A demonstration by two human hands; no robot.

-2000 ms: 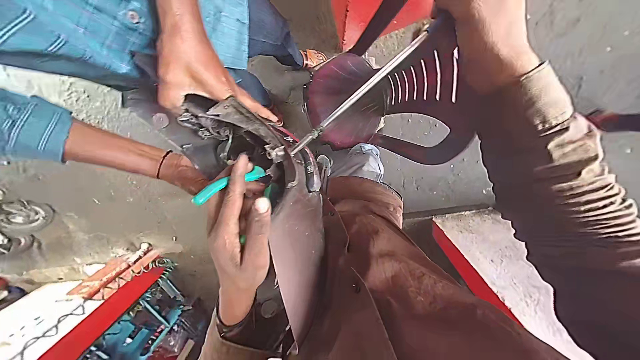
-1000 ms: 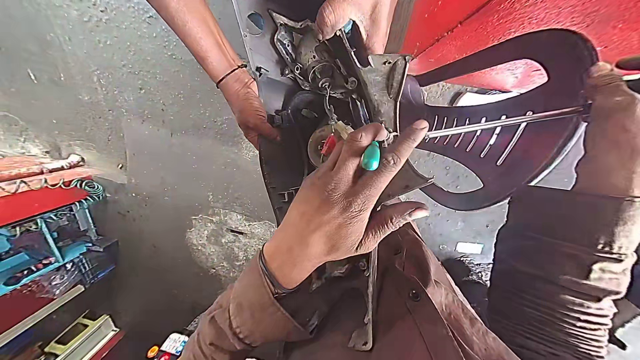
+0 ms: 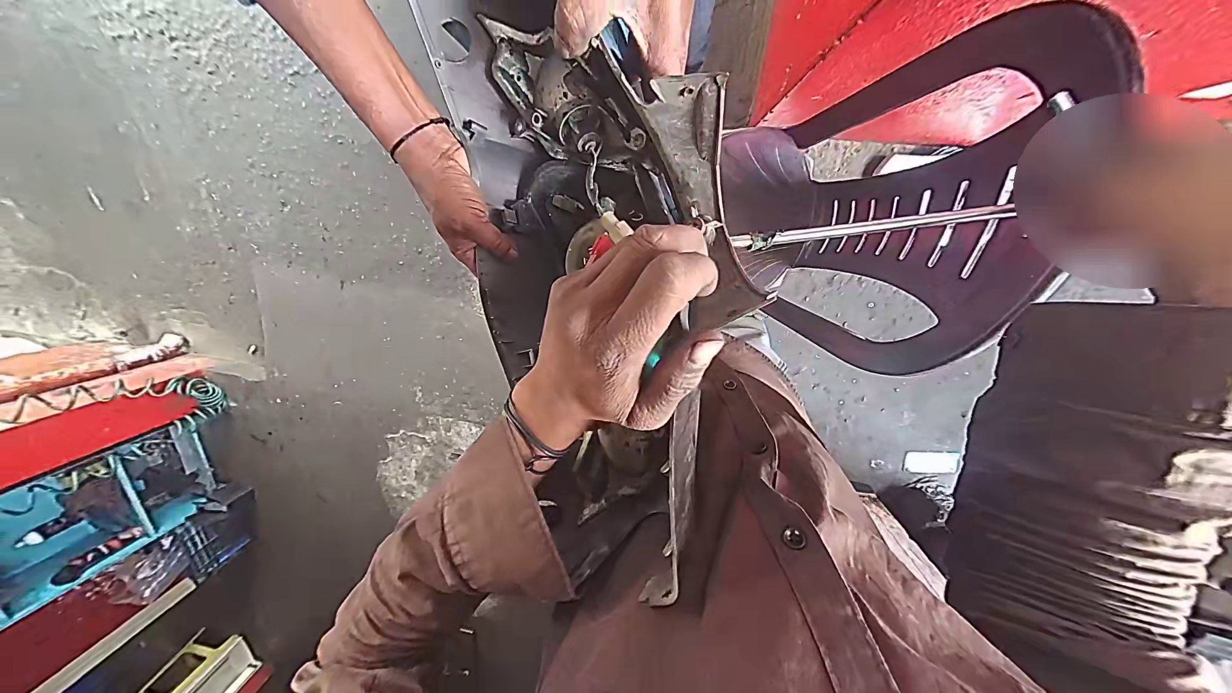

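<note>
A dark plastic housing [image 3: 515,318] with a socket-like fitting [image 3: 580,125] and wires lies across the front of my body. My left hand [image 3: 626,327] is closed over its edge around a green-handled tool [image 3: 654,358], mostly hidden by my fingers. Beside those fingers are a red and a cream connector [image 3: 614,227]. From the right, a long metal rod [image 3: 895,224] reaches the housing's bracket [image 3: 695,135]; its other end runs into my blurred right hand [image 3: 1121,207]. Another person's hands grip the housing, one at its left edge [image 3: 460,207], one at its top [image 3: 626,34].
Behind the rod is a dark plastic chair [image 3: 1020,245] with a slotted back, near a red surface [image 3: 866,58]. At lower left, a red and blue tool rack [image 3: 125,491] holds tools and a coiled cord [image 3: 200,395]. Grey concrete floor [image 3: 318,318] lies between.
The green handle, plain to see between my left fingers earlier, is now mostly covered by them. The view has swung since the first frame. The other person's hands still hold the housing.
</note>
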